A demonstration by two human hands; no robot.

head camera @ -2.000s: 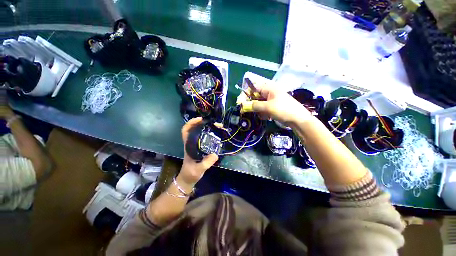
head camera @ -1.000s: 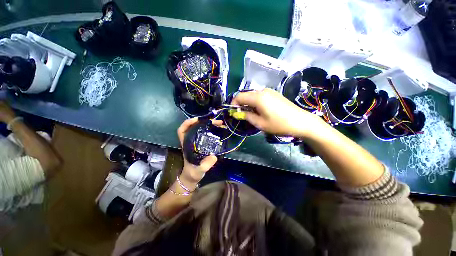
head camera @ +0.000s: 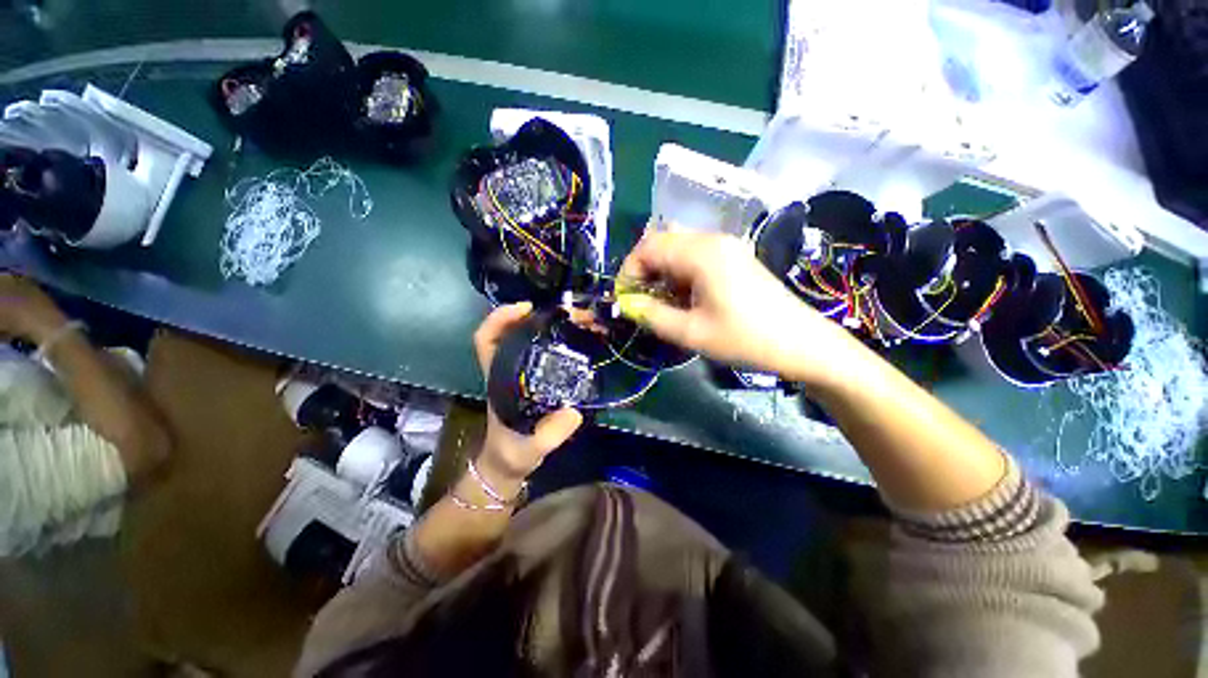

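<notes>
My left hand (head camera: 510,437) holds a black cup-shaped camera module (head camera: 510,375) at the bench's front edge, its silvery circuit board (head camera: 559,376) facing up. My right hand (head camera: 669,298) is just right of and above it, fingers closed on a small yellow thing (head camera: 639,309), perhaps a tool grip; its tip is too small to make out. Thin wires run from the module to a black housing (head camera: 652,350) partly hidden under my right hand. A black camera unit with a board and coloured wires (head camera: 523,199) stands just behind, by a white bracket (head camera: 596,146).
Open black housings with wires (head camera: 947,276) stand to the right, beside a tangle of translucent loops (head camera: 1146,397). Another tangle (head camera: 272,228) and black modules (head camera: 391,99) lie left. White cameras (head camera: 371,457) are below the bench. Another person's arm (head camera: 100,384) is at the left edge.
Since two seconds ago, my right hand has moved left and down, closer to the module in my left hand. The view has shifted slightly. My left hand still holds the module.
</notes>
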